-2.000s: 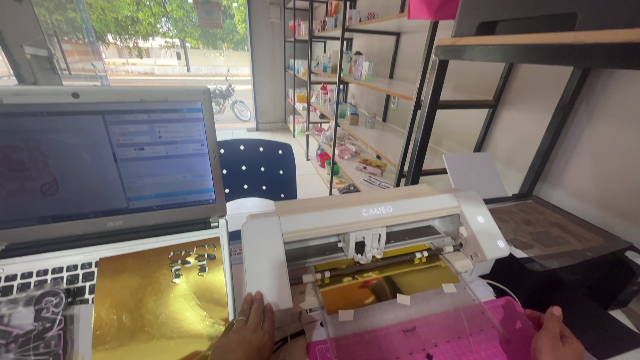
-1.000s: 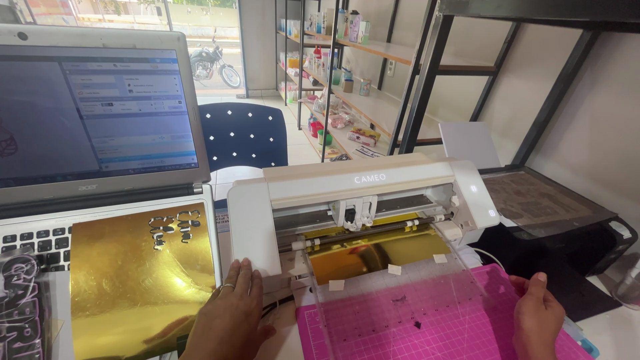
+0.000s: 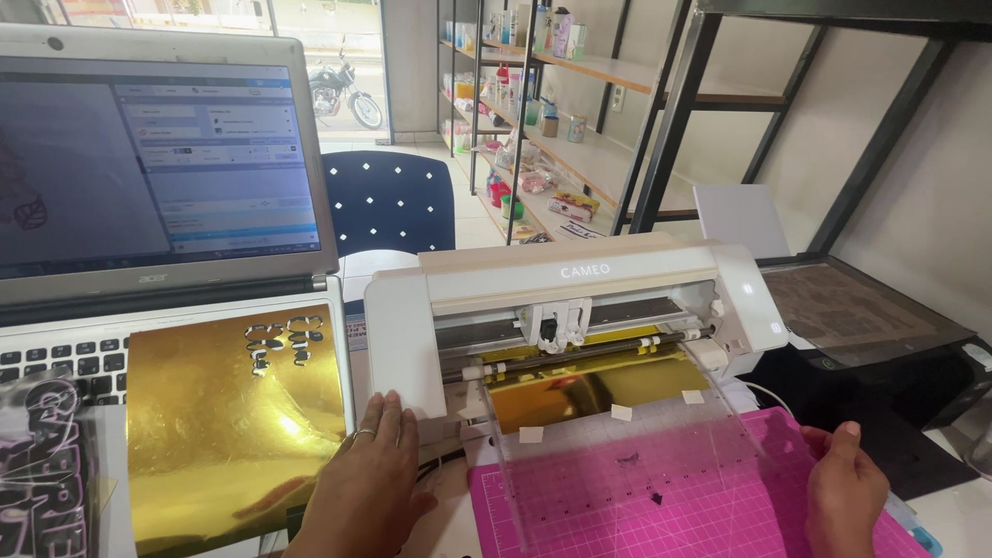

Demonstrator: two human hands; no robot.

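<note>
A white Cameo cutting machine (image 3: pixel 573 287) stands in the middle. Its rollers sit over a gold foil sheet (image 3: pixel 597 387), taped by small pieces of masking tape to a clear carrier mat (image 3: pixel 604 457). My left hand (image 3: pixel 372 473), with a ring, lies with its fingertips against the machine's lower left end cover and holds nothing. My right hand (image 3: pixel 845 480) is at the right edge of the pink cutting mat (image 3: pixel 775 504), fingers curled; whether it grips the edge is unclear. A second gold sheet (image 3: pixel 232 434) with cut-out lettering lies over the laptop's keyboard.
An open Acer laptop (image 3: pixel 310 155) is at the left, with black lettering in clear film (image 3: pixel 46 473) in front. Behind are a blue chair (image 3: pixel 391 198) and shelves of goods (image 3: pixel 589 70). A black machine (image 3: pixel 876 387) and a dark-framed panel (image 3: pixel 868 310) stand at the right.
My left hand has stayed by the machine's left end. My right hand remains at the pink mat's right side. The view has shifted somewhat.
</note>
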